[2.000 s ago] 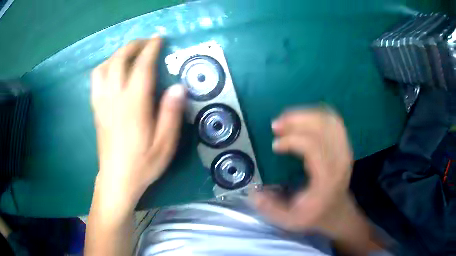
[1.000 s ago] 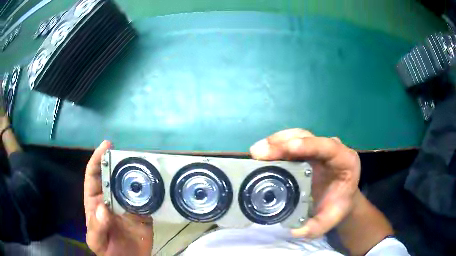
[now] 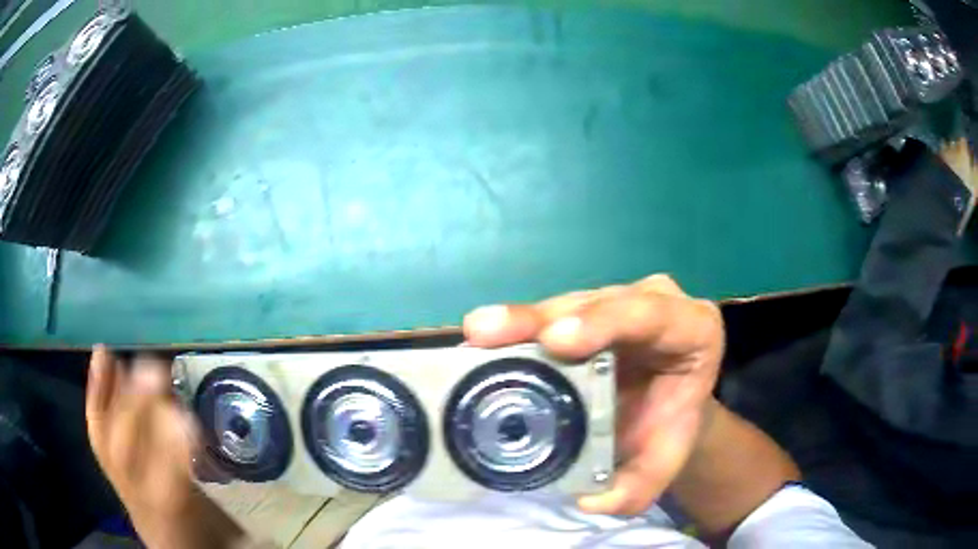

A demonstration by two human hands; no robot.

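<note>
A silver-grey plate unit (image 3: 438, 413) with three black-rimmed round inserts in a row is held up before my body, below the bench's front edge, its inserts facing me. My right hand (image 3: 654, 375) grips its right end, fingers over the top edge and thumb at the lower corner. My left hand (image 3: 145, 440) is blurred at the unit's left end, fingers up; whether it touches the plate is unclear.
A tall stack of dark-edged units (image 3: 102, 134) stands at the left on the green mat (image 3: 429, 182), with a thin dark rod (image 3: 52, 290) by it. More units on edge (image 3: 858, 97) and a person's dark sleeve (image 3: 895, 257) are at the right.
The unit went from lying on the mat to being held up in both hands, then shifted left in view. My left hand, clearly holding its left end a second ago, is now blurred there.
</note>
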